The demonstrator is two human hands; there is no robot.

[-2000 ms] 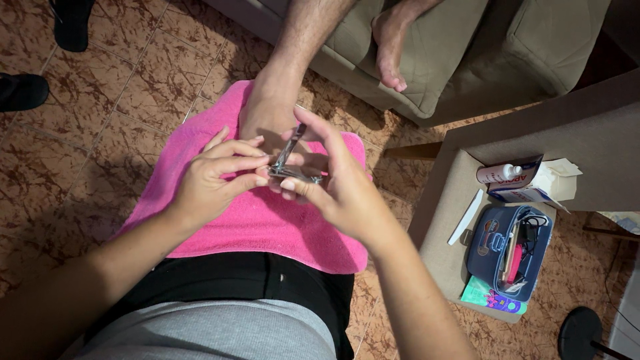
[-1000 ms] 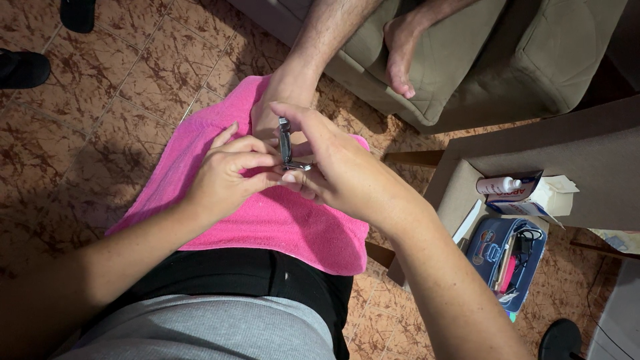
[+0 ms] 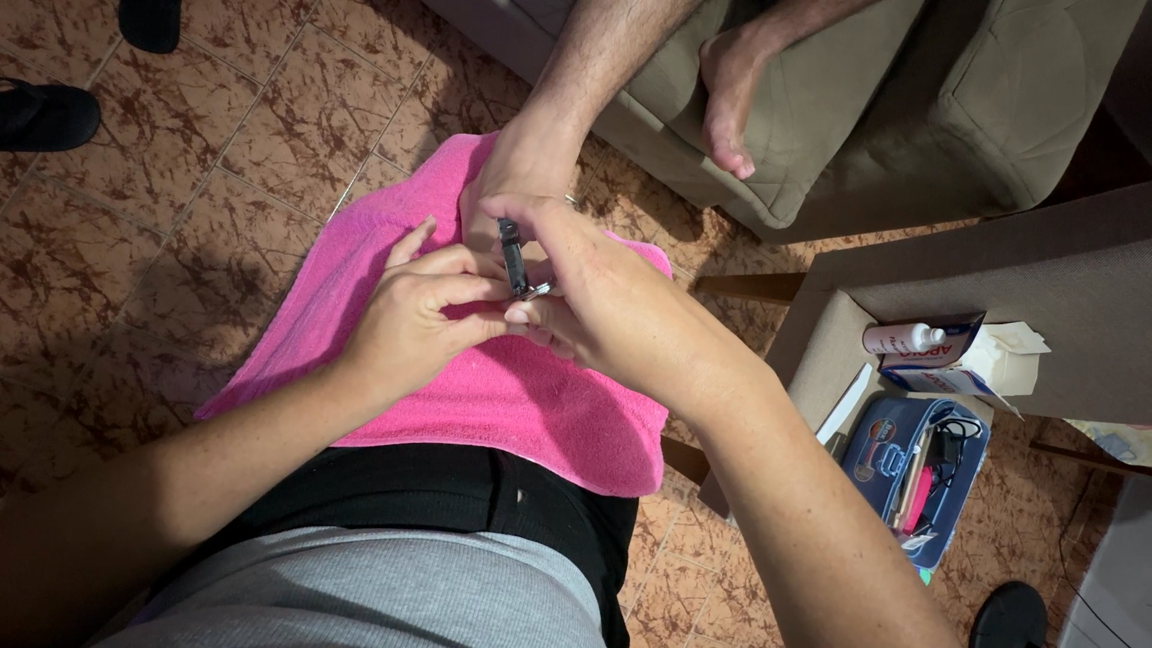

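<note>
A pink towel [image 3: 531, 414] lies over my lap, and another person's bare foot [image 3: 531, 171] rests on it, its toes mostly hidden behind my hands. My right hand [image 3: 589, 279] grips a metal nail clipper [image 3: 512, 256] between thumb and fingers, at the toe end of the foot. From the other side, my left hand [image 3: 432, 301] has its thumb and fingers close together beside the clipper, seemingly on a toe. Whether it pinches the toe cannot be made out.
A fabric chair [image 3: 814, 369] at the right bears a white bottle [image 3: 903, 338], an opened carton [image 3: 1017, 360], a white file-like strip [image 3: 844, 403] and a blue case [image 3: 868, 450] with cables. The person's other foot [image 3: 731, 99] rests against a sofa [image 3: 810, 117]. Black sandals [image 3: 45, 117] lie at left.
My right hand has turned, and the nail clipper in it now slants the other way than two seconds ago. My left hand stays beside it.
</note>
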